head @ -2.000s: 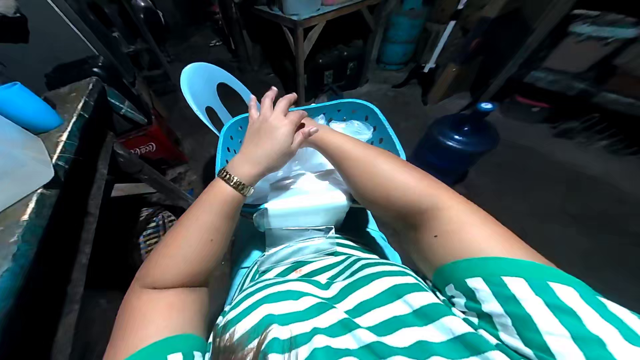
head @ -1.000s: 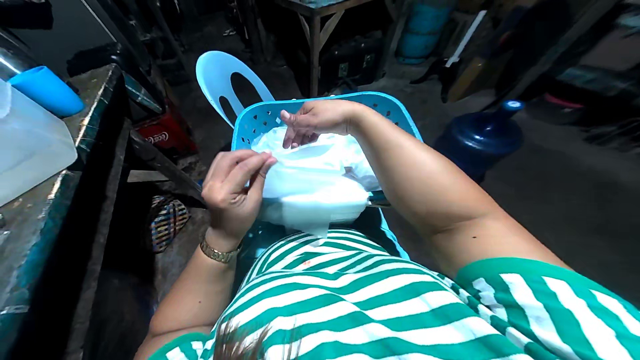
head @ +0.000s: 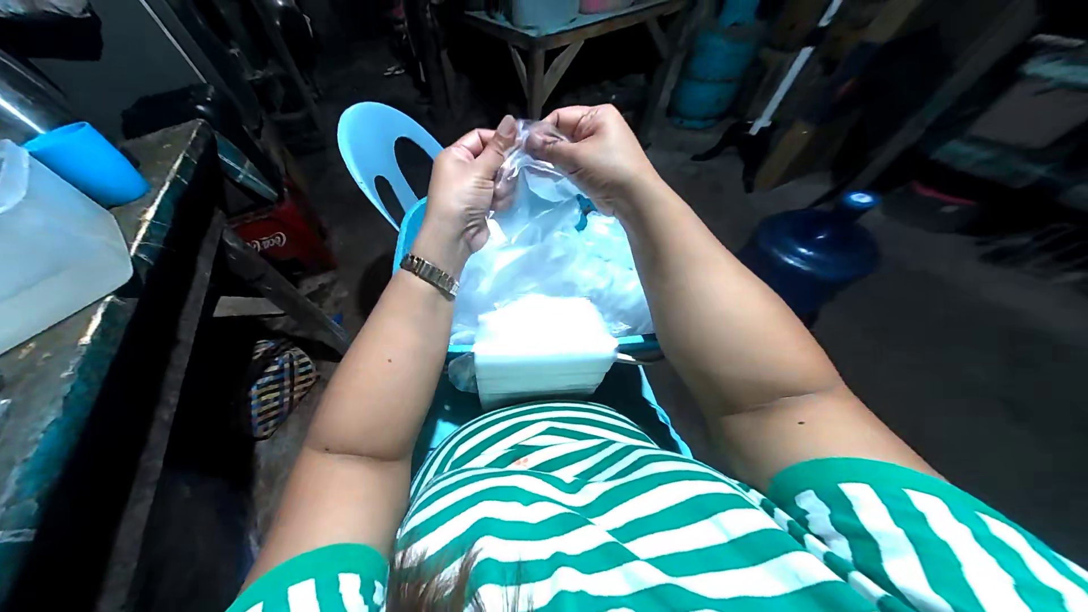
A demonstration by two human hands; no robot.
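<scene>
Both hands pinch the top of a clear plastic bag (head: 535,183) above a light-blue plastic basket. My left hand (head: 470,183) wears a gold-coloured watch at the wrist and grips the bag's left side. My right hand (head: 595,153) holds its right side, close to the left fingers. Below, more clear plastic bags (head: 561,263) lie in the basket (head: 410,225), their contents hard to make out. A stack of thin white sheets (head: 544,361) rests at the basket's near edge, against the striped shirt.
A light-blue plastic chair (head: 361,149) stands behind the basket. At left is a worktable (head: 161,212) with a translucent container (head: 59,246) and a blue cup (head: 89,166). A red crate (head: 285,234) is beneath. A blue water jug (head: 812,246) stands at right.
Both hands have come together higher over the basket, with the clear bag stretched between their fingers. The white stack at the near edge now shows uncovered by the hands.
</scene>
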